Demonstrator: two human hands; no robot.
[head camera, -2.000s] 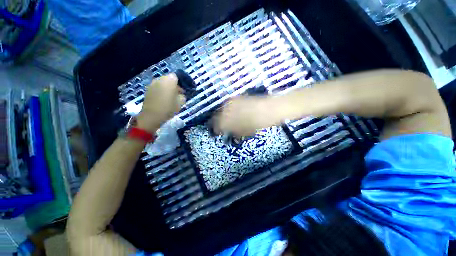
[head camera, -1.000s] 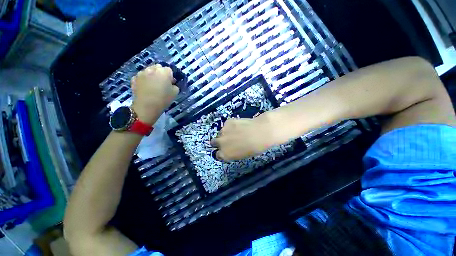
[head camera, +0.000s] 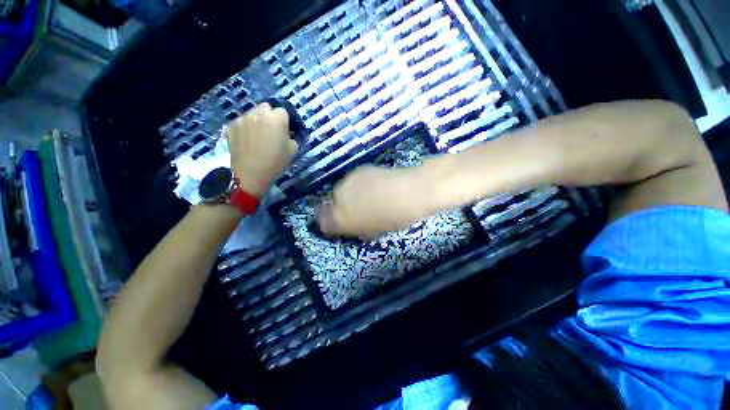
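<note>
A black parts tray (head camera: 479, 235) lies tilted on rows of shiny metal parts (head camera: 384, 72). Small pale pins (head camera: 376, 268) are heaped in it. My right hand (head camera: 372, 202) is over the tray's upper left part, fingers curled down toward the pins; it is blurred and its fingertips are mostly hidden. My left hand (head camera: 260, 144), with a watch on a red band, is curled over the rows left of the tray. Something dark (head camera: 290, 120) shows at its fingers; whether it is held or a finger covering is unclear.
A large black tote (head camera: 128, 120) surrounds the rows. A crumpled white sheet (head camera: 192, 174) lies by my left wrist. Blue (head camera: 44, 240) and green (head camera: 76, 248) framed items stand at the left. Blue smock fabric (head camera: 664, 280) shows at the lower right. A pale edge (head camera: 692, 72) is at the upper right.
My right hand has moved from above the tray down over the pins, then slightly up and left. My left hand has shifted a little right since one second ago. The camera view has shifted.
</note>
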